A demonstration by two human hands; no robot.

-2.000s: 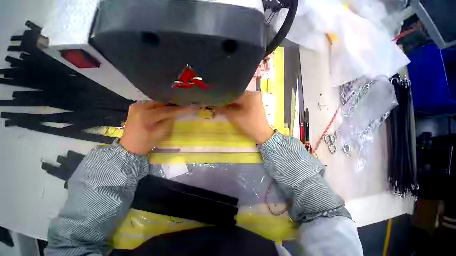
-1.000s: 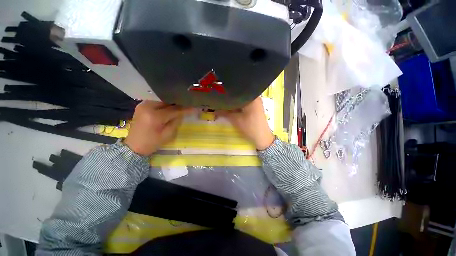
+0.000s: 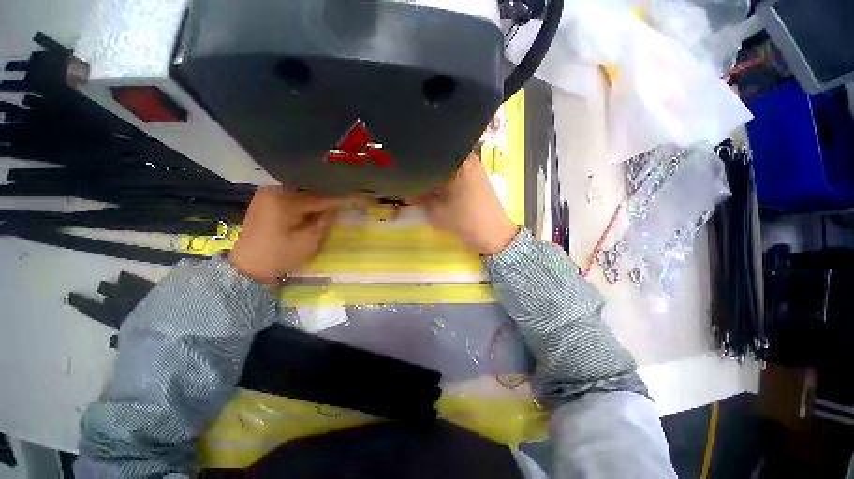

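Note:
The sewing machine head [image 3: 346, 103], dark grey with a red logo, hangs over the work spot and hides it. My left hand [image 3: 286, 229] and my right hand [image 3: 463, 210] are just under its front edge, one on each side, with blurred fingertips pointing inward. What the fingers hold is hidden or too blurred to tell. A small yellowish metal part [image 3: 382, 211] shows between them. The yellow-taped plate [image 3: 393, 253] lies below. A pile of black webbing straps [image 3: 342, 374] lies on clear plastic near my body.
More black straps [image 3: 94, 178] fan out at the left. At the right are a clear bag of metal hardware [image 3: 679, 206], loose rings [image 3: 611, 266], a red cord [image 3: 605, 239], a white plastic sheet [image 3: 674, 94] and a long black strap bundle [image 3: 738, 253]. A blue bin [image 3: 796, 145] stands beyond.
The camera view has shifted a little, moving the machine head left in the picture since one second ago. Both hands stay under the head, with only small finger movement visible.

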